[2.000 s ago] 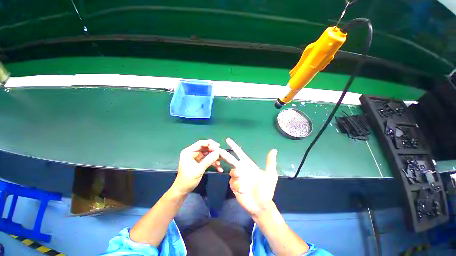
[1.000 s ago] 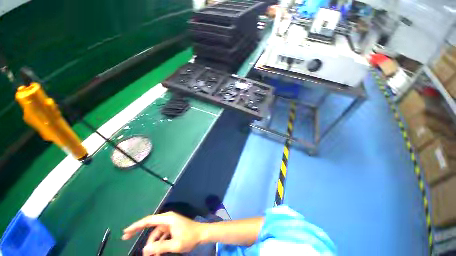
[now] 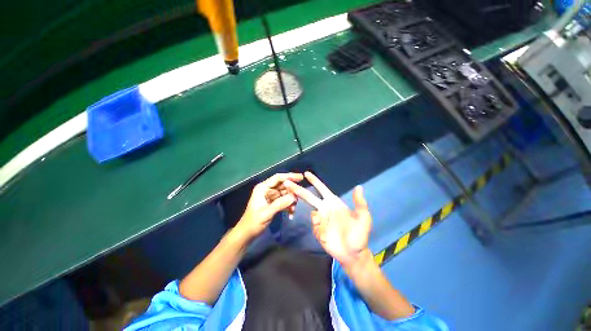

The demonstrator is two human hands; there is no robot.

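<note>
My left hand is bent at the near edge of the bench, thumb and fingertips close together at the fingertips of my right hand. Whether a tiny part is pinched there cannot be told. My right hand is palm up, thumb and fingers spread, with nothing seen on the palm. A thin dark stick with a silvery tip, perhaps tweezers, lies on the bench. The round screw dish stands farther back, full of tiny silvery grains. The yellow-orange screwdriver hangs point down to its upper left.
A blue bin stands at the back left of the green bench. Black parts lie beside the long parts tray at the right. A black cord crosses over the dish. A metal-framed table is at the far right.
The view swung right to the stacked trays, then back to the bench. Both hands are together in view again; one second ago only one hand showed, near the bench edge.
</note>
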